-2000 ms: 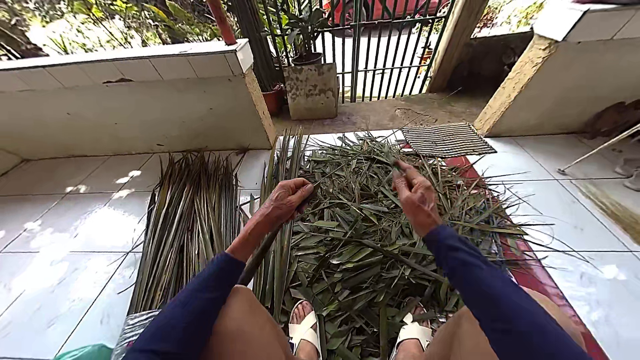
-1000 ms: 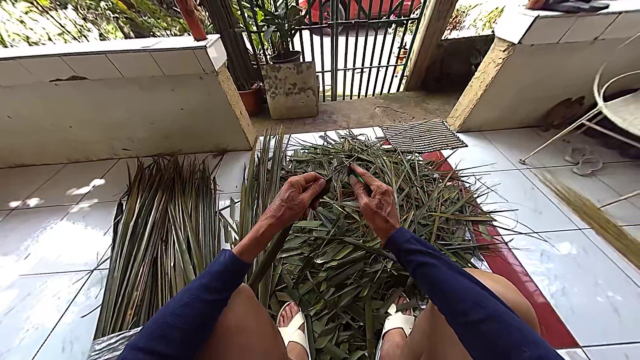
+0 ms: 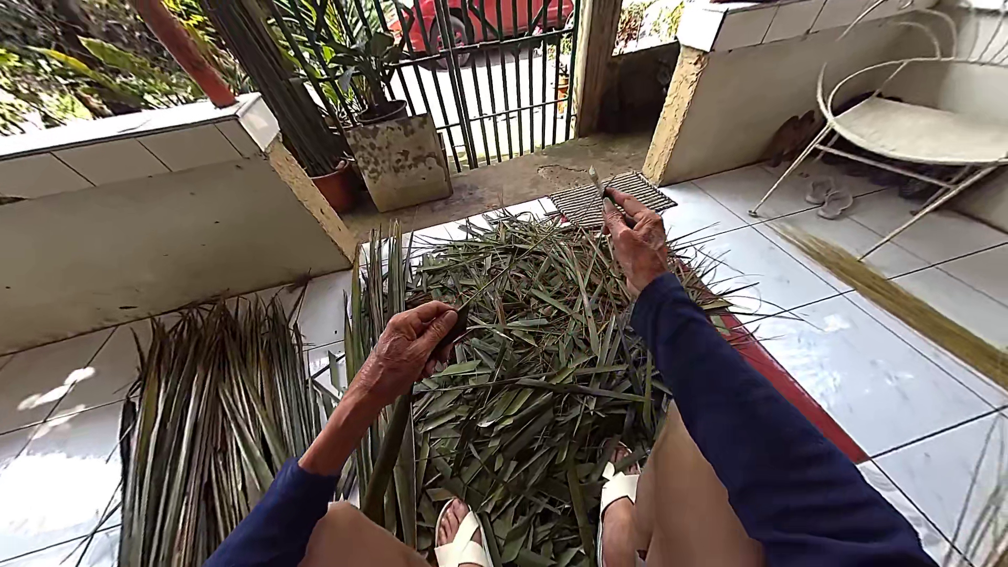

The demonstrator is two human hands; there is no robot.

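My left hand (image 3: 409, 346) grips a long green leaf strip (image 3: 386, 457), its lower part hanging toward my lap and its tip pointing up and right. Higher and to the right, my right hand (image 3: 636, 240) is closed on a small knife (image 3: 596, 183), its short blade pointing up. Beneath both hands spreads a heap of cut leaf pieces (image 3: 512, 402). Long leaf strips (image 3: 378, 291) lie along the heap's left edge. Farther left is a thick bundle of long, dull green and brown strips (image 3: 213, 425).
Low walls (image 3: 157, 228) flank a metal gate (image 3: 496, 94). A potted plant (image 3: 378, 79) stands on a concrete block (image 3: 400, 161). A ridged mat (image 3: 614, 201) lies behind the heap. At right are a white metal chair (image 3: 929, 130), sandals (image 3: 831, 197) and broom-like bristles (image 3: 898, 295).
My hands were close together above the heap a second ago. Now they are far apart, the right one farther forward and to the right. The view has turned somewhat to the right.
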